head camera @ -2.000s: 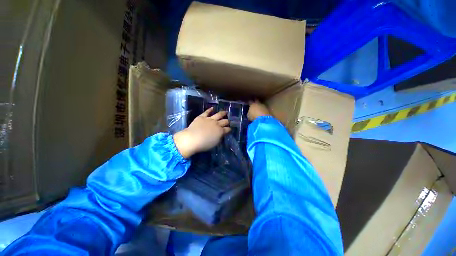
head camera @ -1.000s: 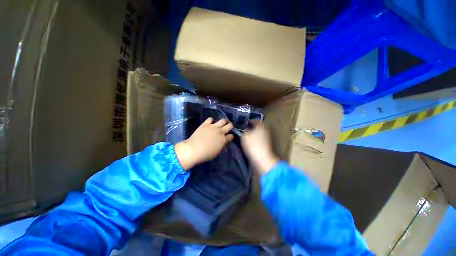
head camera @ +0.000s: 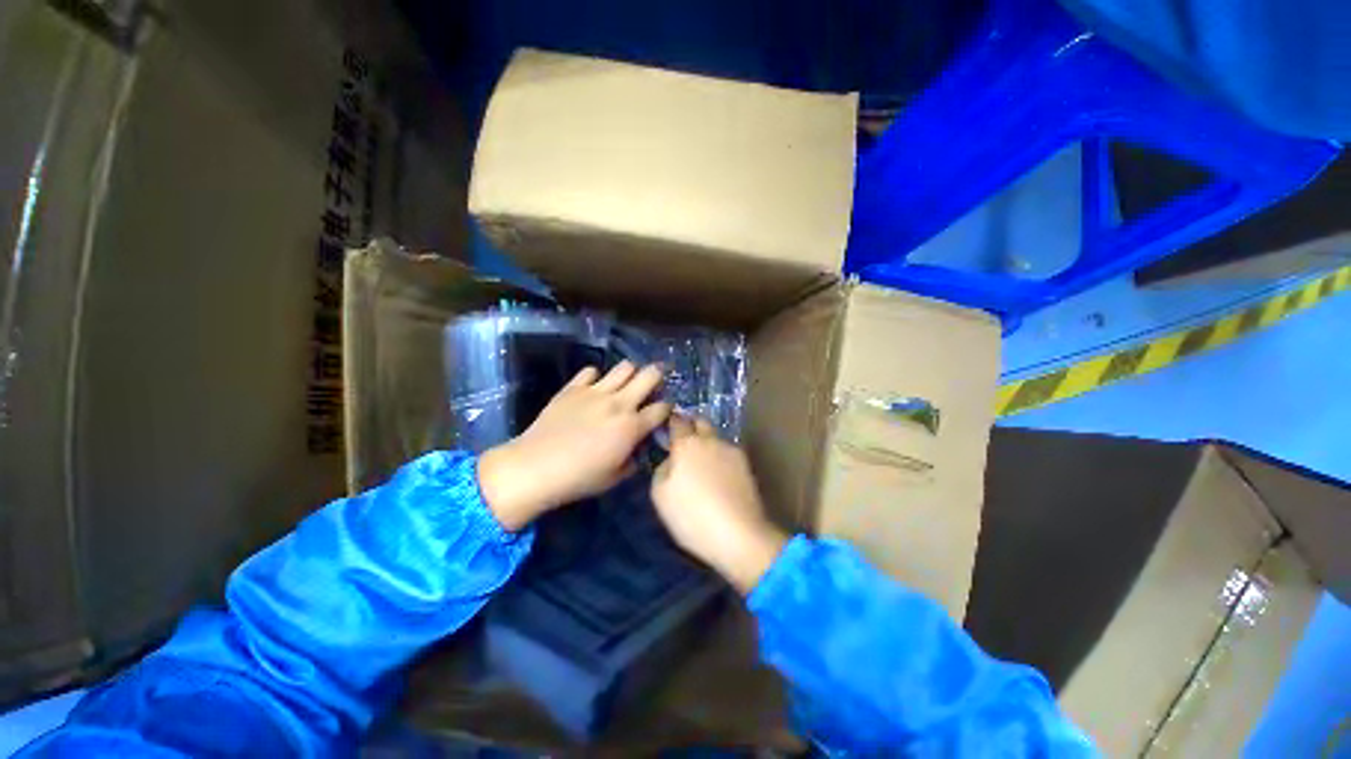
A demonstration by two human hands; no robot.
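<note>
An open brown carton [head camera: 667,186] stands low in front of me. Inside it lie dark trays [head camera: 585,645] with a bundled, wrapped look, and crinkled clear plastic film [head camera: 704,371] covers their far part. My left hand [head camera: 578,442] lies palm down on the dark trays and film, fingers pointing to the far side. My right hand [head camera: 711,492] is beside it, with its fingers bent at the film near my left fingertips. Its fingertips seem to pinch the film, partly hidden and slightly blurred.
A much larger carton with dark printed characters [head camera: 193,312] stands at the left. Another open carton [head camera: 1133,578] with shiny tape is at the right. A blue plastic stool [head camera: 971,163] stands at the upper right, near yellow-black floor tape [head camera: 1171,344] on the blue floor.
My right hand has moved from the carton's far right inner side towards me and leftward, beside my left hand. The film is bunched up more over the trays. The view has shifted slightly.
</note>
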